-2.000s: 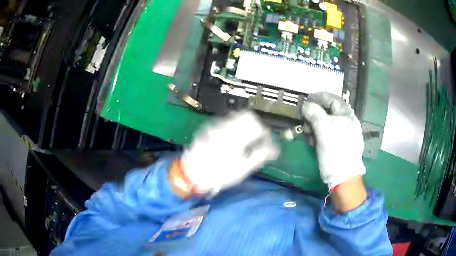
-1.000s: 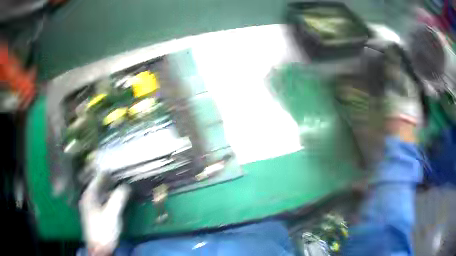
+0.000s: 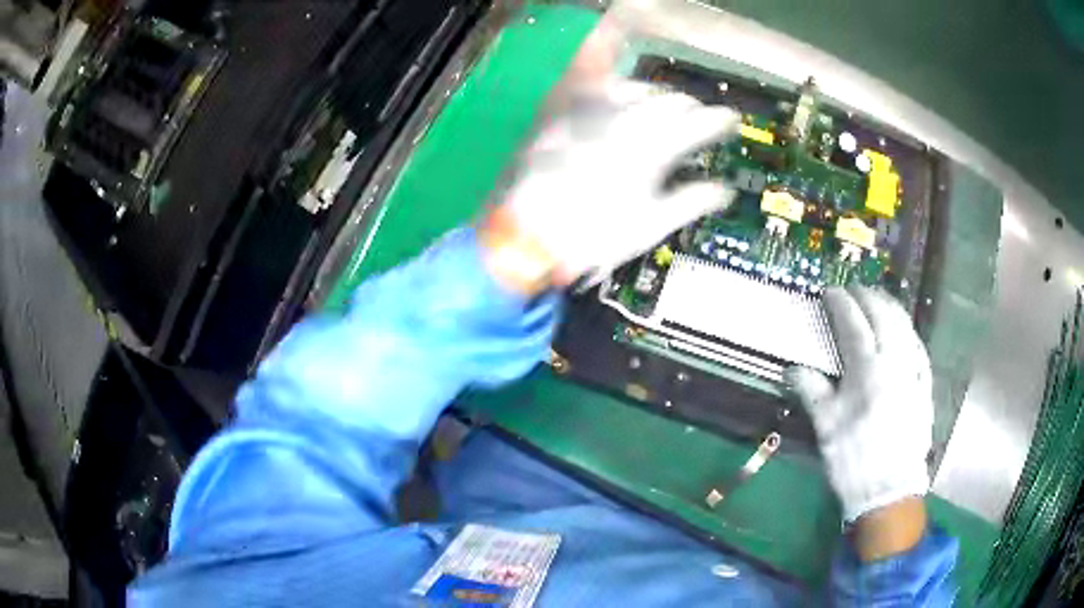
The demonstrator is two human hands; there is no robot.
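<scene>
A green populated circuit board [image 3: 814,196] with yellow parts sits in a black carrier fixture [image 3: 713,407] on the bench. A white ribbed cover [image 3: 747,311] lies across its near part. My left hand [image 3: 612,178], white-gloved and blurred, is over the fixture's left side with fingers apart; the palm side is hidden. My right hand [image 3: 874,404], white-gloved, rests at the cover's right end, fingertips touching it or the board's edge. A fixture latch [image 3: 744,468] sticks out from the near edge, swung outward.
Thin green strips [image 3: 1046,463] lie in a bundle at the far right. A silvery metal plate [image 3: 1032,267] lies right of the fixture. Black totes [image 3: 226,154] holding fixtures stand at the left. The green mat [image 3: 476,131] shows between them and the fixture.
The view swung right and back. My right hand has come from the dark bins at right to the cover's right end. My left hand moved from the near edge to the fixture's left side.
</scene>
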